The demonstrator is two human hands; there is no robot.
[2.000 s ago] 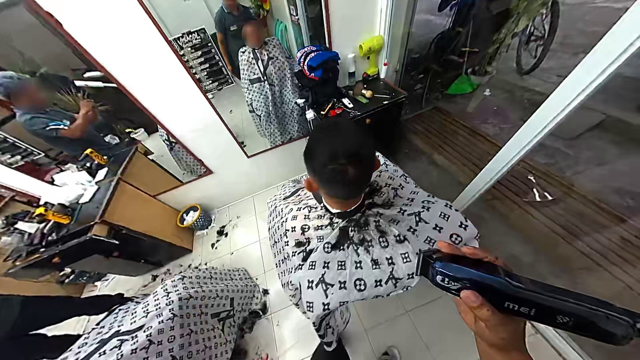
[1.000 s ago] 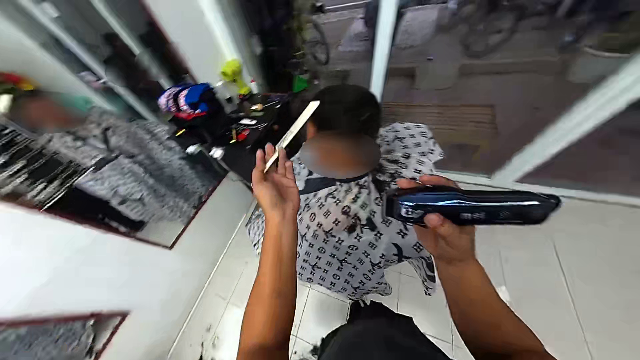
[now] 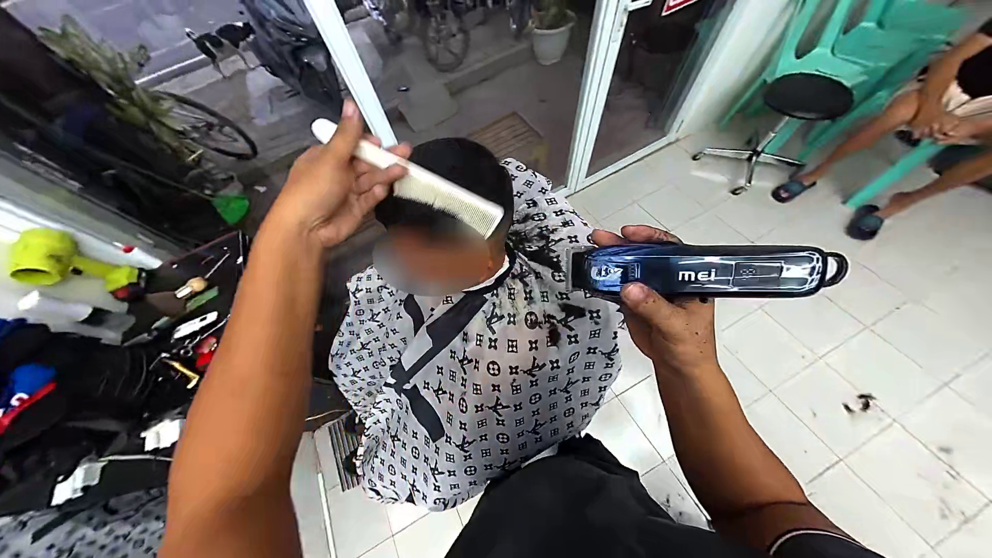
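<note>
A seated person in a white cape with a black print (image 3: 496,387) faces me at the centre. My left hand (image 3: 341,182) grips the handle of a pale barber's comb (image 3: 442,190), whose teeth lie at the front of the person's dark hair (image 3: 457,159). To the right, my right hand (image 3: 659,310) holds a dark blue and black hair clipper (image 3: 713,270) level, its blade end toward the person's shoulder and apart from the head. Cut hair (image 3: 550,244) lies on the shoulder and chest of the cape.
A black counter (image 3: 232,267) at left carries a lime-green hair dryer (image 3: 46,256) and assorted tools. Glass doors with a white frame (image 3: 585,108) stand behind the person. At upper right are a black wheeled stool (image 3: 807,97), green plastic chairs (image 3: 868,46) and another seated person's legs (image 3: 903,124).
The left hand, out of view two seconds ago, has brought the comb to the front of the hair. The view has swung right, and the seated person now shows from the front.
</note>
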